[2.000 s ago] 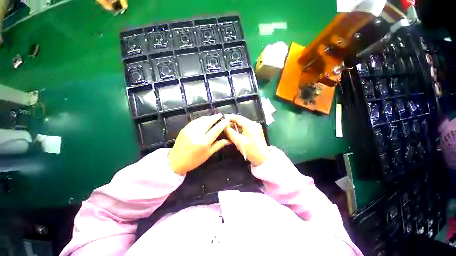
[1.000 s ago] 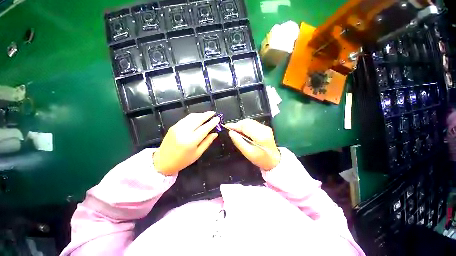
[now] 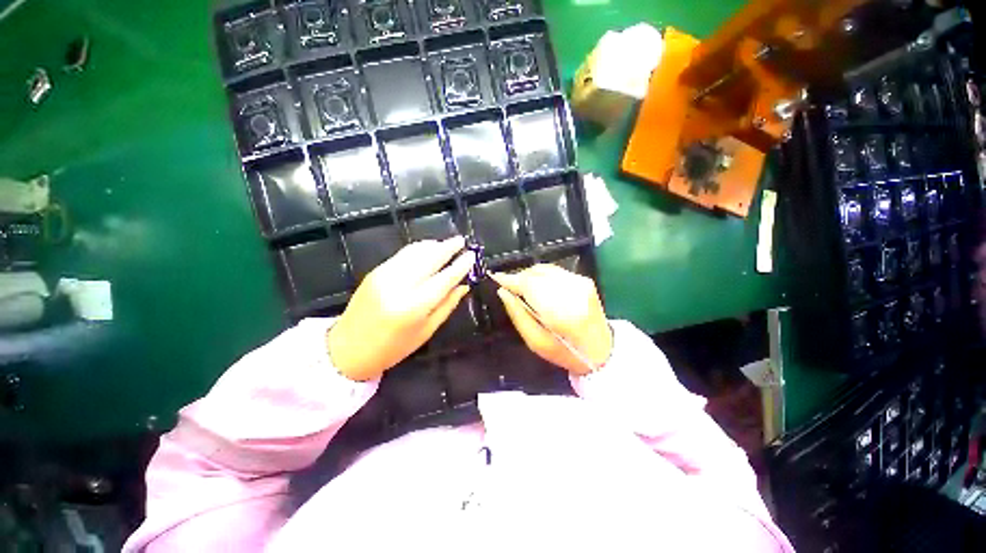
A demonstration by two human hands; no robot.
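Note:
My left hand (image 3: 402, 308) holds a small dark module (image 3: 475, 262) between its fingertips, above the lower part of the black compartment tray (image 3: 411, 173). My right hand (image 3: 557, 313) grips a thin slim tool (image 3: 544, 324), likely tweezers, with its tip close to the module. Whether the tip touches the module is too small to tell. Modules with round rings sit in the tray's two upper rows; one pocket in the second row holds none.
An orange press fixture (image 3: 676, 146) with a dark nest stands right of the tray, beside a cream block (image 3: 621, 70). Stacked black trays (image 3: 892, 216) with parts lie far right. Small loose parts (image 3: 39, 86) lie upper left. White slips (image 3: 602, 208) lie beside the tray.
The hands have moved slightly apart, and the module and tool now show between them. The tray and fixture sit higher in the picture as the camera view has shifted.

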